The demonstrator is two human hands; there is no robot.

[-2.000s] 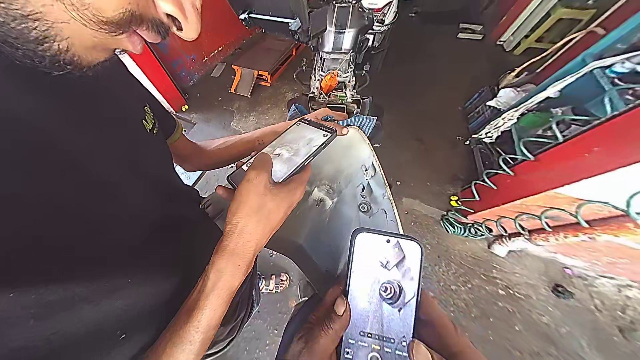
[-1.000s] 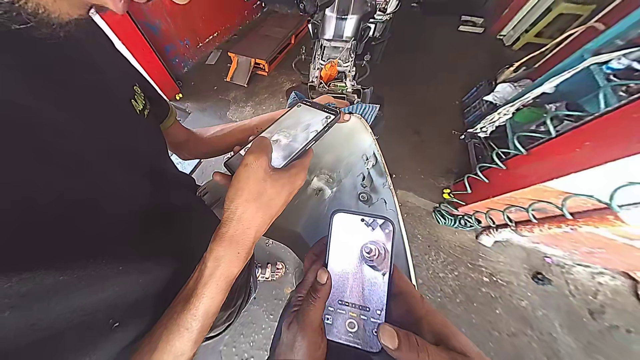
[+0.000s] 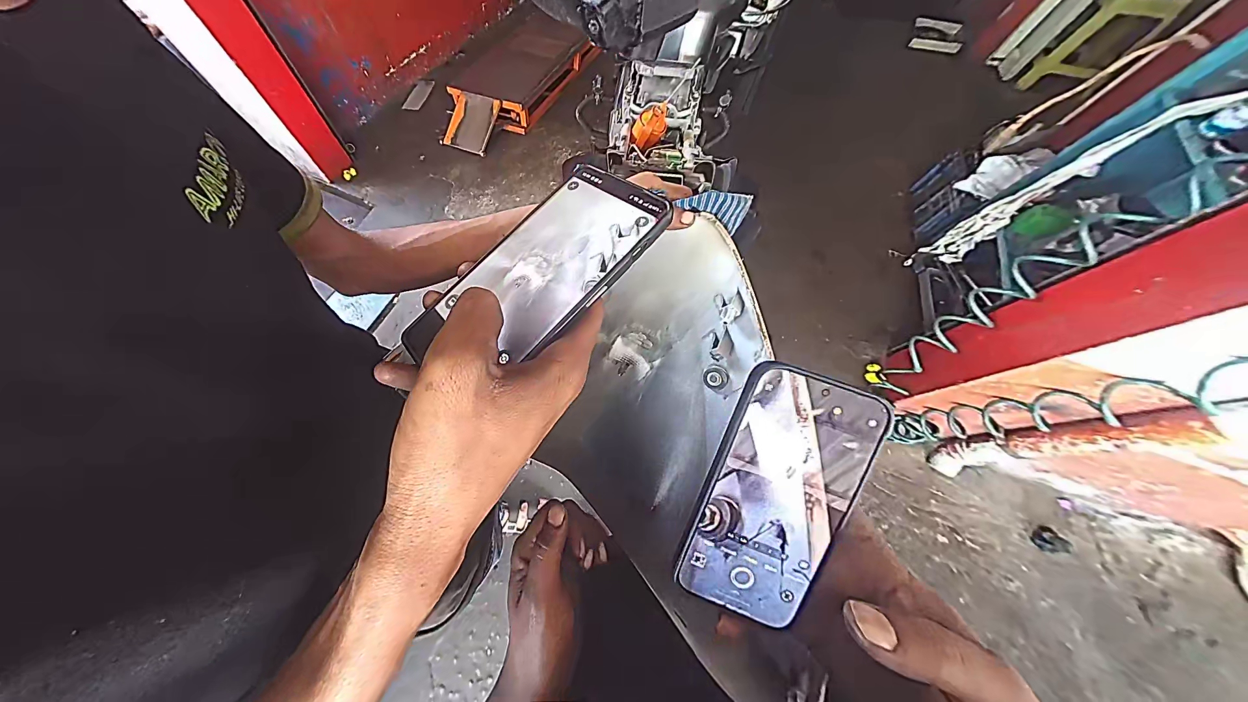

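Observation:
My right hand (image 3: 907, 624) holds a smartphone (image 3: 785, 497) from behind and below, its thumb off the screen, which shows a camera view. My left hand (image 3: 556, 575) is off the phone, lower and to its left, thumb raised and fingers partly curled, holding nothing visible. Under the phone lies a smooth grey panel (image 3: 653, 429) with a pale edge; on it are a round fitting (image 3: 715, 377) and small metal pieces (image 3: 726, 310). A person at the left holds another smartphone (image 3: 551, 263) over the panel, with a camera view on its screen.
A partly stripped motorcycle (image 3: 673, 88) stands beyond the panel, near a blue striped cloth (image 3: 721, 207). An orange-framed ramp (image 3: 517, 73) is behind at the left. On the right are a red-edged rack (image 3: 1072, 283) with items and a coiled green hose (image 3: 1053, 409).
My left hand has let go of the phone and moved left. In my right hand the phone has shifted right and tilted, and its screen picture has changed. The other person still holds their phone.

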